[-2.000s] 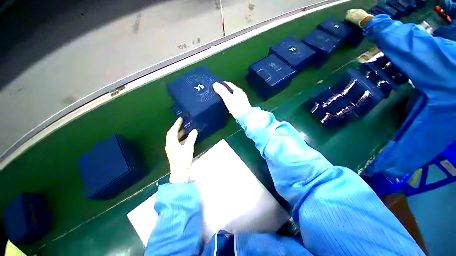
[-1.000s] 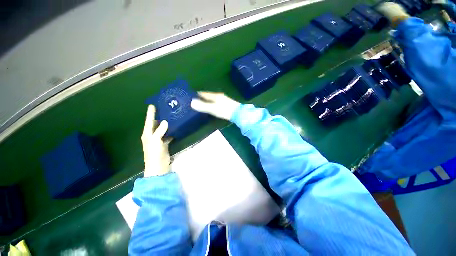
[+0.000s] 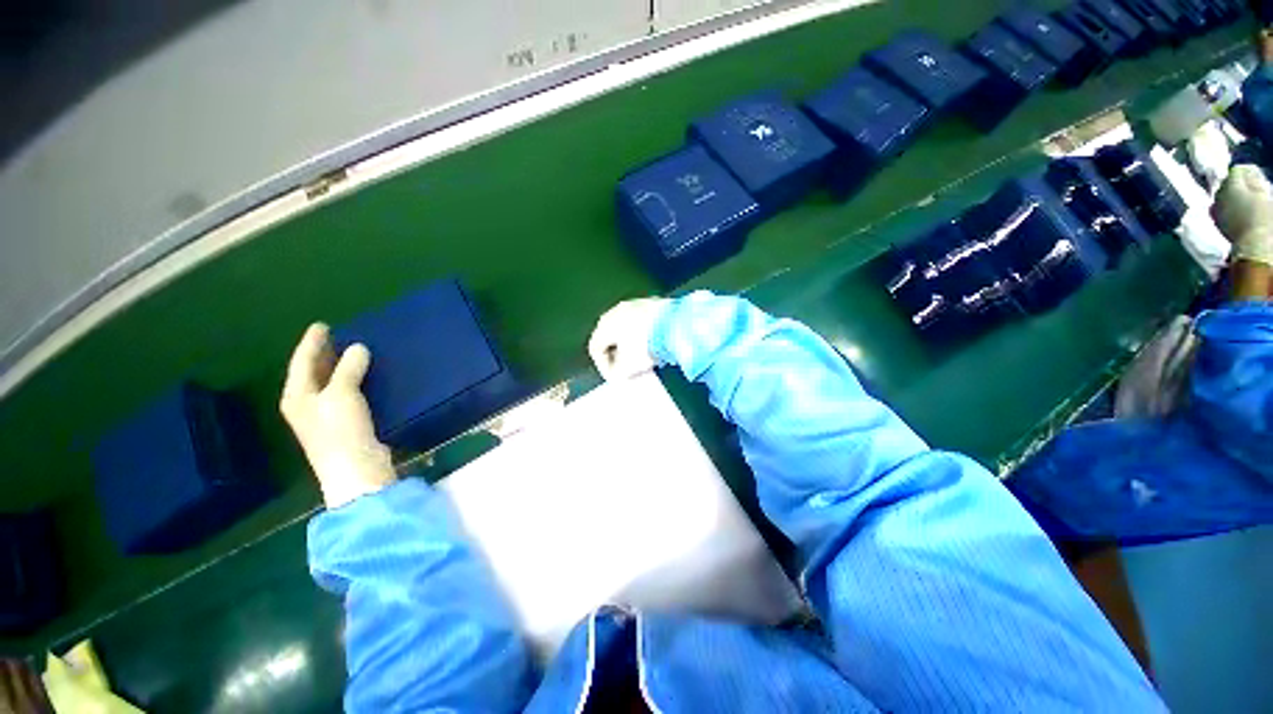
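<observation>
A dark navy gift box [image 3: 419,356] lies on the green conveyor belt [image 3: 552,244], its plain face up. My left hand [image 3: 332,419], in a thin cream glove, is against the box's left side, thumb and fingers apart, not closed around it. My right hand [image 3: 627,342], gloved, is curled at the belt's near edge, right of the box and apart from it, by the far corner of a blank white sheet [image 3: 614,516]. Its fingertips are hidden, so I cannot tell whether it holds anything.
More navy boxes [image 3: 161,474] lie to the left; a row of boxes with pale print [image 3: 691,209] runs to the far right. Glossy dark blue packs [image 3: 991,258] lie on the near ledge. A neighbour's gloved hand [image 3: 1242,216] is at right; yellow material [image 3: 84,684] shows at lower left.
The box between my hands showed its logo face and now shows a plain face, further left. My left hand moved left with it. My right hand left the box and came nearer the sheet.
</observation>
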